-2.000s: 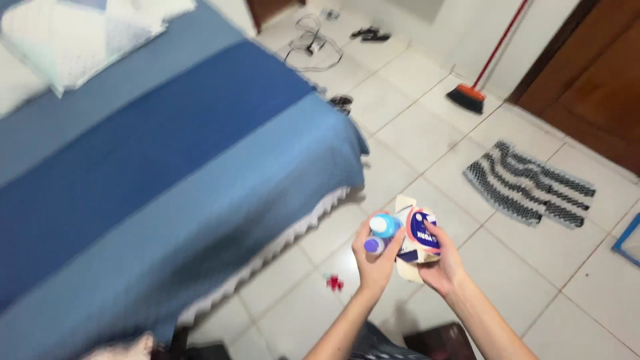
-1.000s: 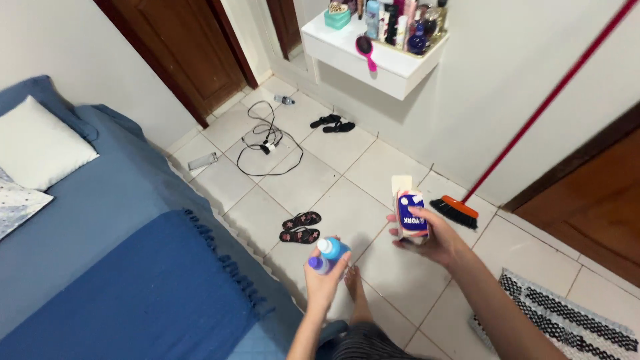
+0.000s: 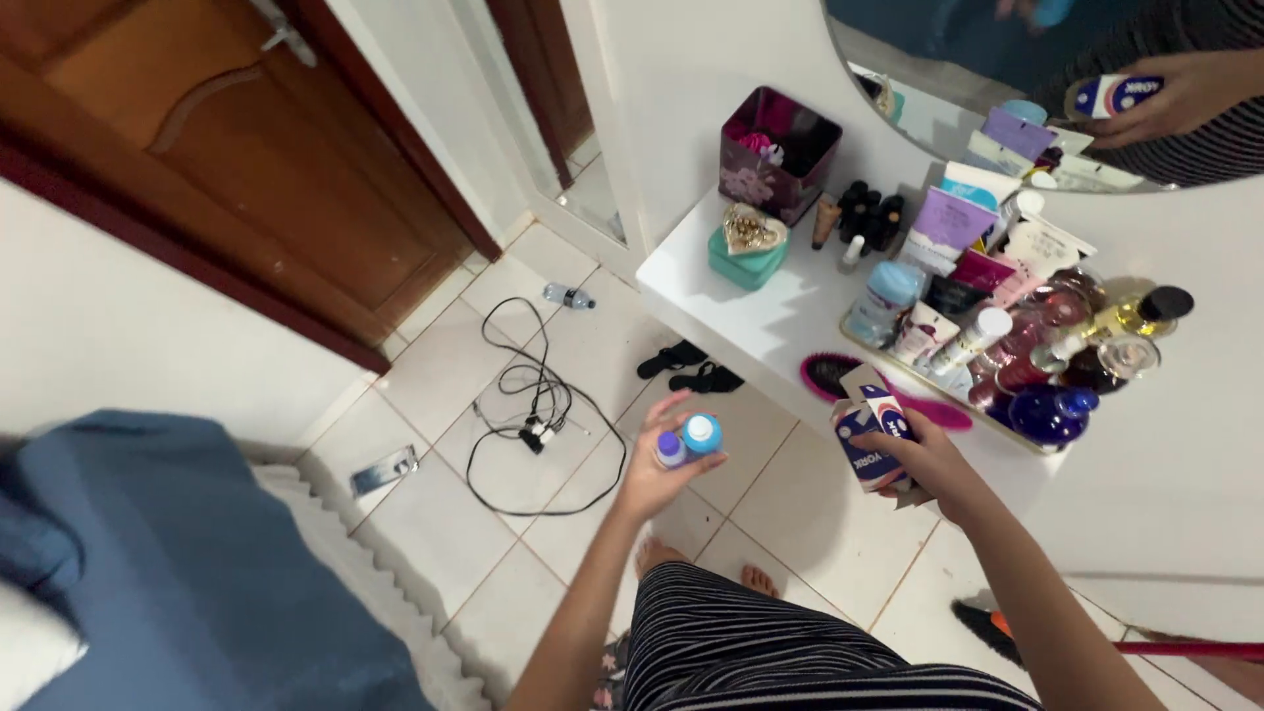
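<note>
My left hand point(image 3: 664, 469) holds two small bottles side by side, a blue bottle with a white cap point(image 3: 702, 433) and a bottle with a purple cap point(image 3: 670, 448). In my right hand point(image 3: 923, 459) is a dark blue and white York cardboard box point(image 3: 869, 444) with its end flaps raised. The box is in front of the white shelf's edge, close to a pink hairbrush point(image 3: 831, 376). Right of the brush, a tray point(image 3: 923, 378) on the shelf carries several tubes and bottles. A round mirror point(image 3: 968, 69) reflects the hand with the box.
The white wall shelf point(image 3: 780, 321) also bears a teal box point(image 3: 748, 262) and a dark purple tin point(image 3: 780, 153). On the floor lie a black cable point(image 3: 474, 474), a plastic bottle point(image 3: 570, 295) and black sandals point(image 3: 706, 378). A broom point(image 3: 987, 629) is at lower right, a bed point(image 3: 217, 583) at lower left.
The view has swung from the bed and floor to the shelf and mirror. My hands, close together two seconds ago, are now apart, still holding the bottles and the box.
</note>
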